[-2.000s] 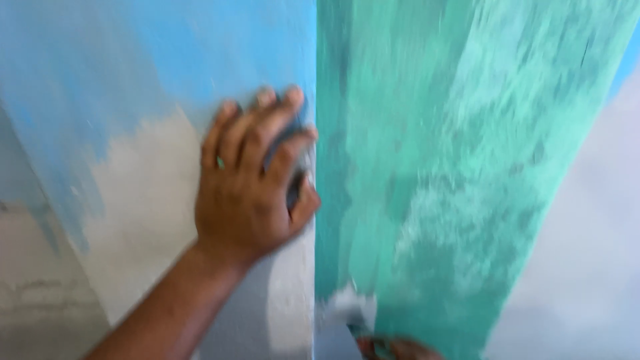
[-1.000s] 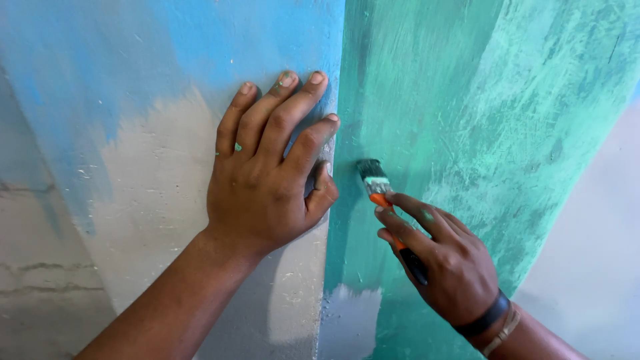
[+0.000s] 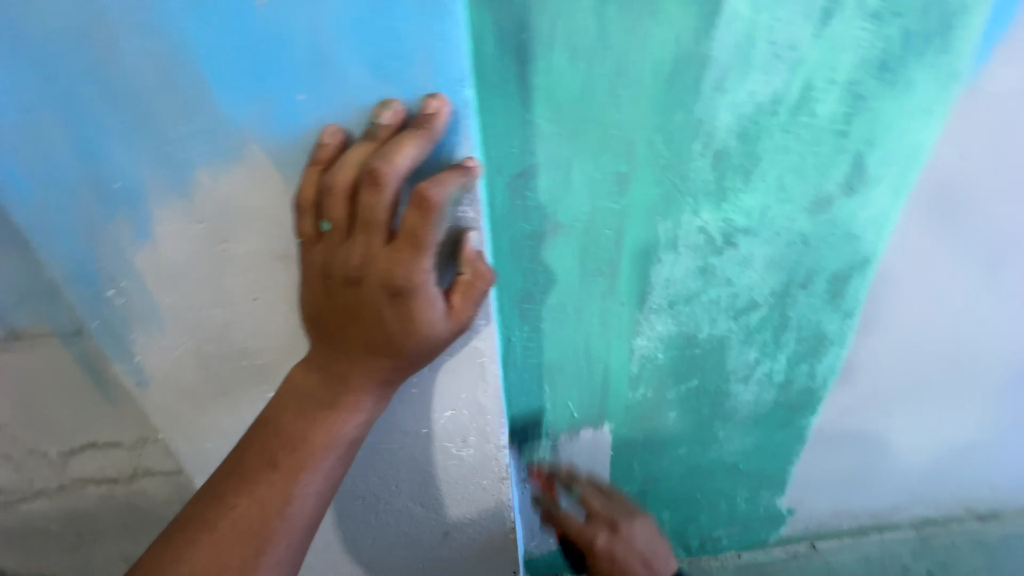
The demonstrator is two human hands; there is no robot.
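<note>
My left hand [image 3: 384,256] rests spread on the blue and grey wall face [image 3: 224,232], its thumb and index finger at the vertical corner edge. It holds nothing, and a small green paint spot shows on one finger. Low in the view, my right hand [image 3: 612,520] grips a paintbrush [image 3: 542,480] with an orange and black handle. The dark bristles touch the green painted wall face [image 3: 592,240] close beside the corner edge. Motion blurs the brush and this hand. An unpainted light grey patch [image 3: 588,452] lies just right of the bristles.
The corner edge [image 3: 500,376] runs from top to bottom between the two faces. A pale grey-white wall [image 3: 928,360] stands at the right, with a green ledge [image 3: 880,548] at the bottom right. Cracked grey masonry [image 3: 72,456] is at the lower left.
My right hand has moved down along the green face with the paintbrush, from about mid-height to beside the grey patch. My left hand stays on the wall.
</note>
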